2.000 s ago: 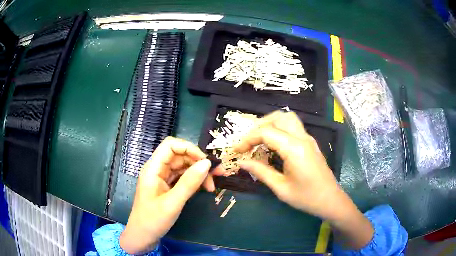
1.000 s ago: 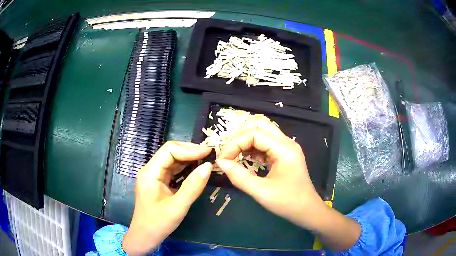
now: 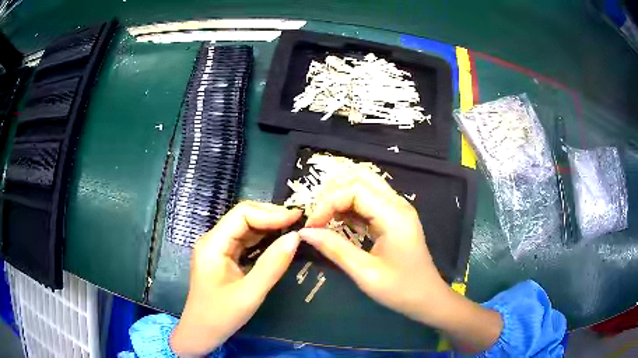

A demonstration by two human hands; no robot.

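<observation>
My left hand (image 3: 234, 269) and my right hand (image 3: 381, 248) meet at the fingertips over the near left corner of the near black tray (image 3: 448, 210). The left fingertips pinch a small black plastic housing, mostly hidden between the fingers. The right thumb and index finger press against it; whether they hold a metal piece is hidden. A heap of pale metal contact strips (image 3: 329, 171) lies in the near tray, partly behind my right hand. The far black tray (image 3: 280, 91) holds a larger, whiter heap (image 3: 364, 87).
A row of black housings (image 3: 210, 133) lies left of the trays, with a black compartment tray (image 3: 42, 154) at far left. Loose contact pieces (image 3: 315, 287) lie below the near tray. Right are two clear plastic bags (image 3: 514, 175) (image 3: 599, 189) and a thin dark tool (image 3: 564, 182).
My right hand has moved left and down from over the near heap to meet my left fingertips. Over the last second both hands stay nearly in place, with slight finger shifts.
</observation>
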